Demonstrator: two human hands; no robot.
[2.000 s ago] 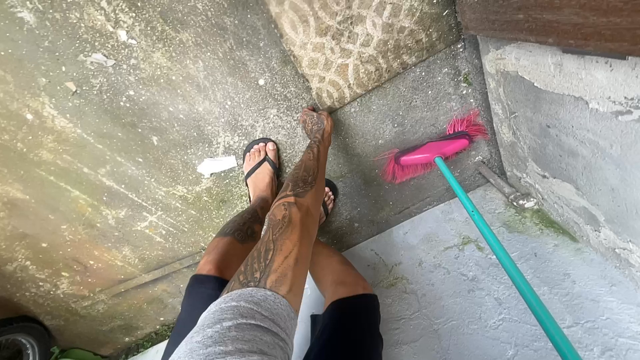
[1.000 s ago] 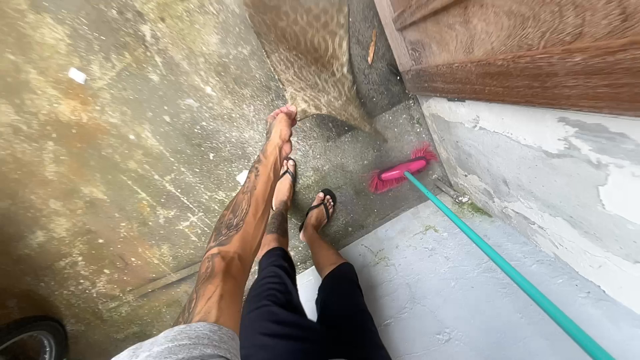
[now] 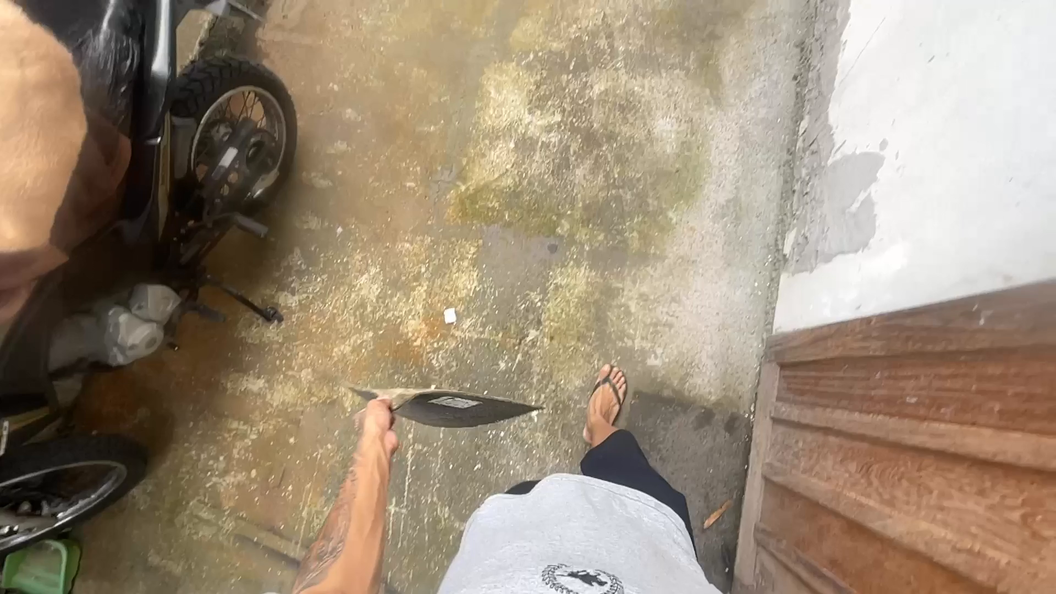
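Observation:
My left hand (image 3: 379,422) grips one end of a doormat (image 3: 462,409), which hangs above the concrete floor with its dark underside and a pale label showing. The tattooed left forearm reaches up from the bottom of the view. My right hand is outside the frame. One foot in a black flip-flop (image 3: 607,396) stands to the right of the mat.
A motorcycle (image 3: 153,124) with a cloth over it stands along the left side, above a green plastic object (image 3: 41,568). On the right are a white wall (image 3: 949,148) and a wooden door (image 3: 899,429). A small white scrap (image 3: 450,316) and a dry leaf (image 3: 717,514) lie on the floor.
The mat, flat on the floor by my left hand at first, is now lifted in that hand. The view has swung strongly; the pink broom is out of sight and the motorcycle shows.

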